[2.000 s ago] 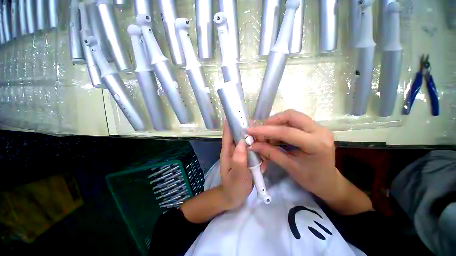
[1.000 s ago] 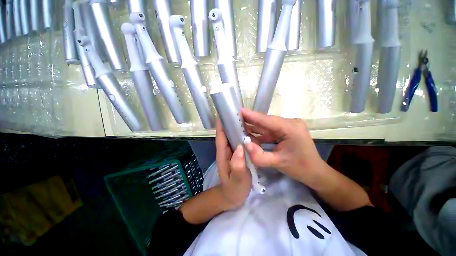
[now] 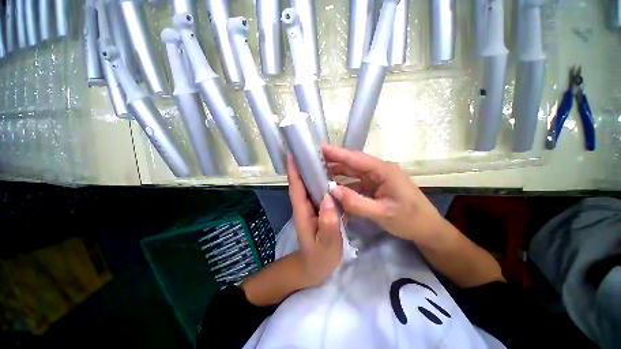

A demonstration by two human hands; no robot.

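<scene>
A silver-grey handpiece unit [image 3: 304, 158] is held over my lap at the bench edge, its wide flat end pointing up and away and its slim white neck down toward me. My left hand [image 3: 315, 235] is closed around its lower body from the left. My right hand [image 3: 385, 198] grips it from the right, fingers along the body. A small white button or cap [image 3: 332, 185] shows at the body between my thumbs; whether it is seated cannot be told. The neck is partly hidden by my hands.
More handpieces [image 3: 224, 119] lie in rows on clear plastic trays [image 3: 422, 123]. Blue-handled cutters [image 3: 562, 119] lie at the right. A green crate [image 3: 160, 262] with slim silver pieces stands below the bench edge at left. Grey fabric [image 3: 579, 252] shows at the lower right.
The unit has turned slightly and shifted left, its neck now more hidden. My right hand has moved from pinching at the button to gripping along the body.
</scene>
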